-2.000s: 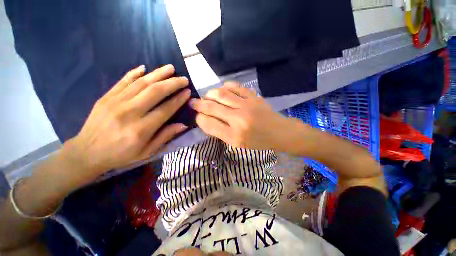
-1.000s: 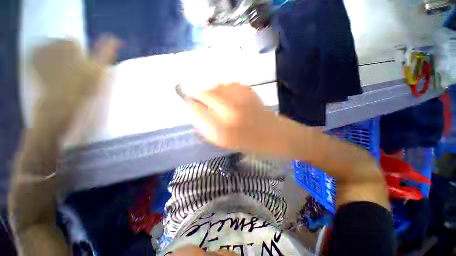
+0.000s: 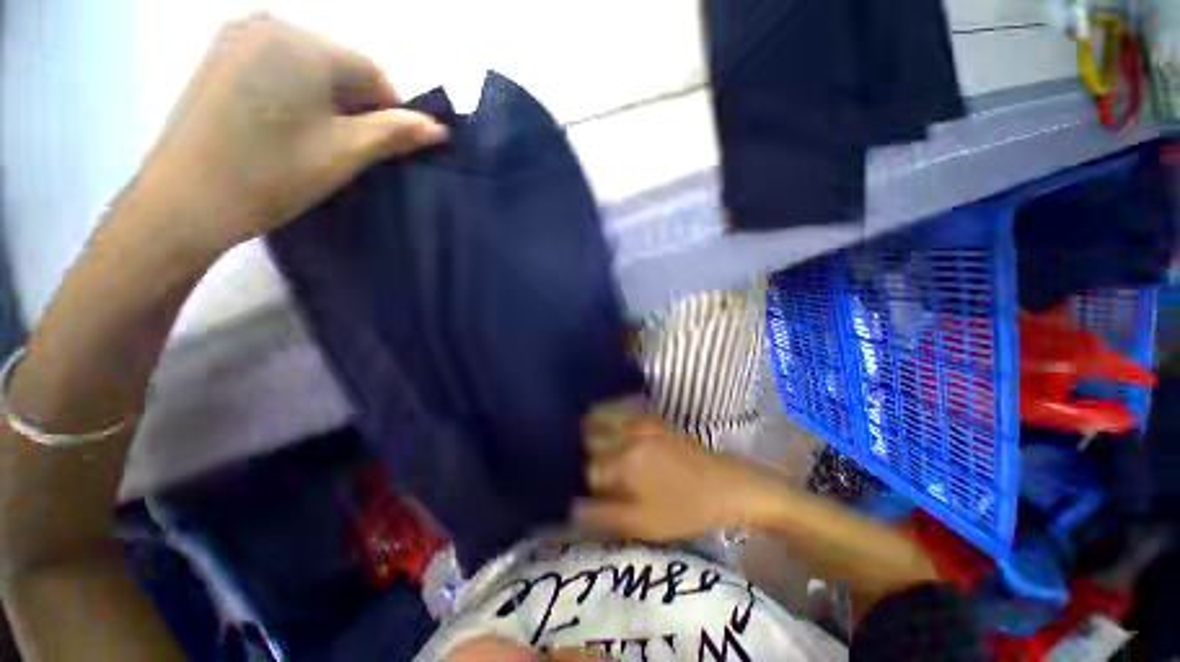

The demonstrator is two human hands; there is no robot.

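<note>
A large dark navy garment panel (image 3: 479, 298) hangs from the white table over its front edge towards my lap. My left hand (image 3: 291, 129) pinches its upper left corner between thumb and fingers, beside a notch in the top edge. My right hand (image 3: 647, 472) is blurred and lies at the panel's lower right edge, with fingers curled against the cloth; how firmly it grips is hard to tell. Small navy cut pieces (image 3: 822, 110) lie on the table to the right, overhanging its edge.
The table's grey front edge (image 3: 679, 246) crosses the view. Yellow and red snips (image 3: 1115, 71) lie at the right edge. A blue plastic crate (image 3: 906, 375) stands below right, with red cloth (image 3: 1081, 375) there. Dark cloth (image 3: 285, 543) lies below left.
The blurred left hand has come from the far left to the middle with a navy panel in its fingers. My right hand has moved from the table down to the panel's lower edge.
</note>
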